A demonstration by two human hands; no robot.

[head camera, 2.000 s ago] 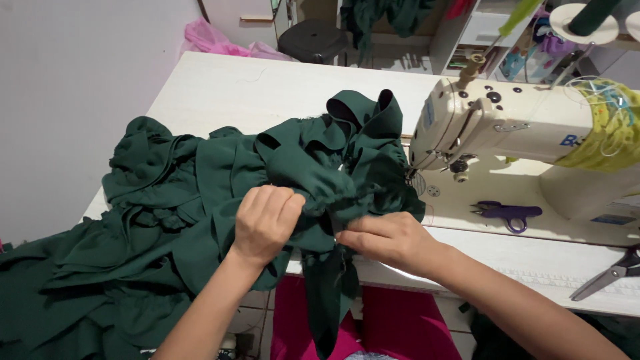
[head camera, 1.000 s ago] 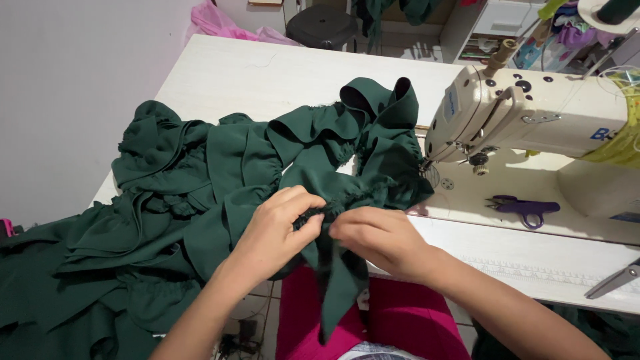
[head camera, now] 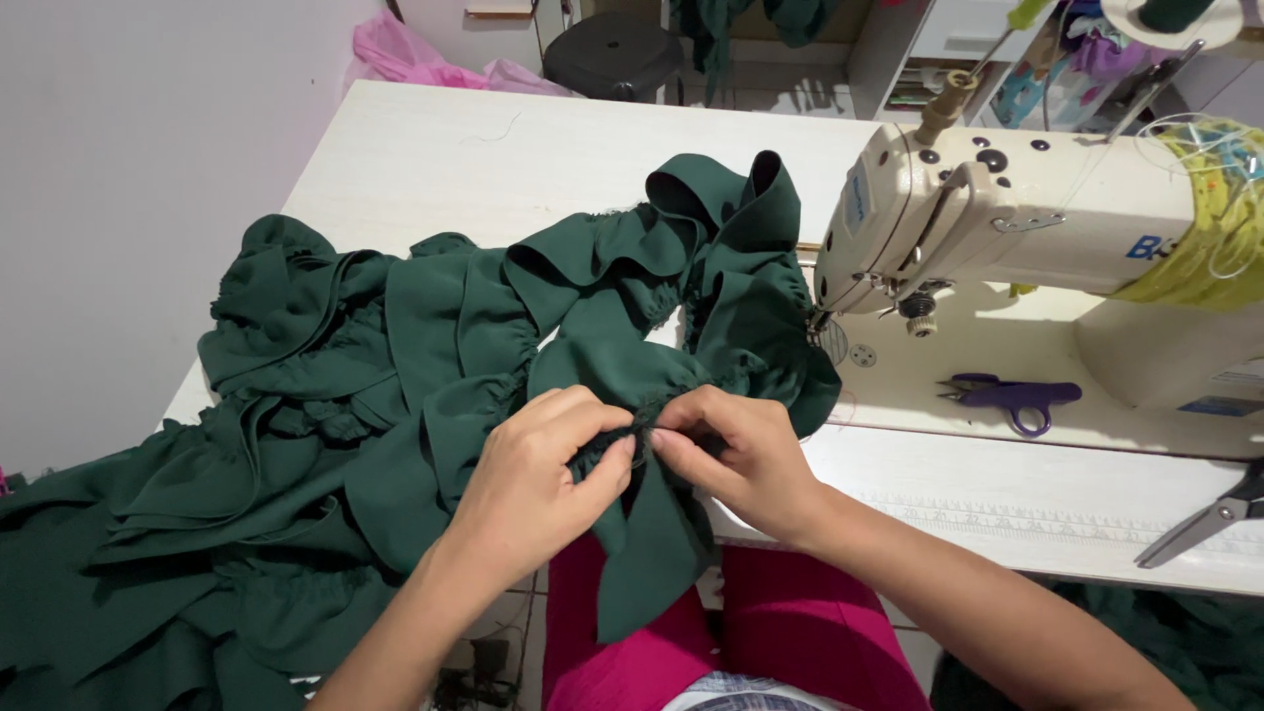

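A long dark green ruffled fabric [head camera: 444,316] lies in folds across the white table, running from the left edge to the needle area of a cream sewing machine [head camera: 997,197]. My left hand [head camera: 553,474] pinches the gathered edge of this fabric between thumb and forefinger. Right beside it, nearly touching, my right hand [head camera: 741,454] pinches the same gathered edge. Below both hands a pointed end of the fabric hangs over the table's front edge. The spot between the fingertips is partly hidden.
Purple thread snips [head camera: 1022,395] lie on the machine bed. Metal scissors [head camera: 1205,518] rest at the table's right edge, by a ruler scale [head camera: 968,513]. Beyond the white table [head camera: 395,128] stand a black stool [head camera: 612,54] and a pink plastic bag [head camera: 415,49]. A thread cone [head camera: 1175,15] sits above the machine.
Two seconds ago my hands were farther apart on the fabric; now their fingertips meet closely at the gathered edge. The loops of fabric beside the machine have shifted shape.
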